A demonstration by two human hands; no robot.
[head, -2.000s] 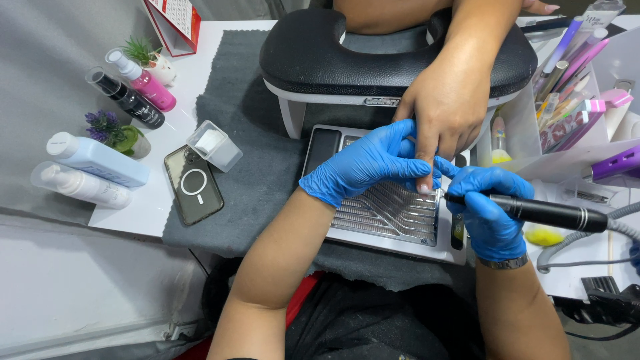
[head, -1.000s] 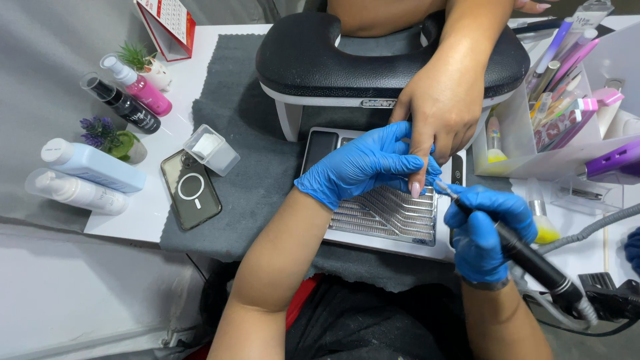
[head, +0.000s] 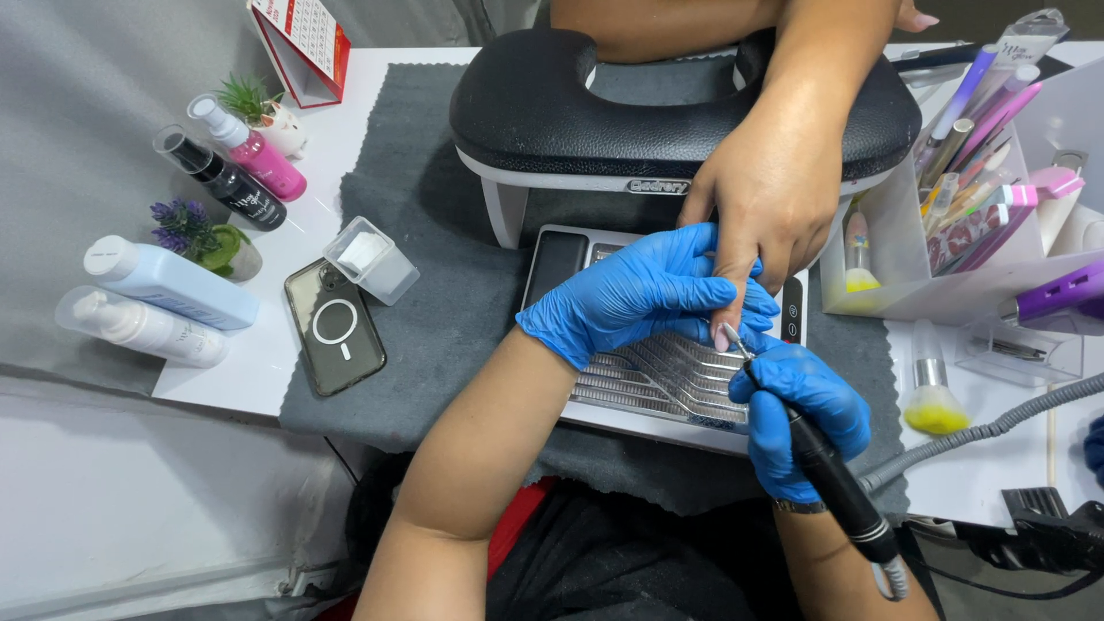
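Observation:
Both my hands wear blue disposable gloves. My left hand (head: 642, 297) grips one finger of another person's hand (head: 763, 190), which reaches over a black padded armrest (head: 604, 142). In my right hand (head: 802, 414) is a black electric nail drill (head: 832, 483), slanting down to the right. Its thin metal bit (head: 736, 338) meets or nearly meets the edge of the held finger's nail (head: 722, 336); exact contact cannot be told. Beneath the hands lies a nail dust collector with a metal grille (head: 655, 375), partly hidden by my gloves.
Left stand a smartphone (head: 336, 332), a small plastic container (head: 384, 267), bottles (head: 185, 285), potted plants and a desk calendar (head: 310, 52). Right are an organizer (head: 871, 297) full of tools, a soft brush (head: 936, 397) with yellow-tipped bristles and the drill's grey cord (head: 992, 423).
The drill, nearly level two seconds ago, now slopes steeply, its rear end lower in view. My right hand has turned with it. My left hand still holds the person's finger.

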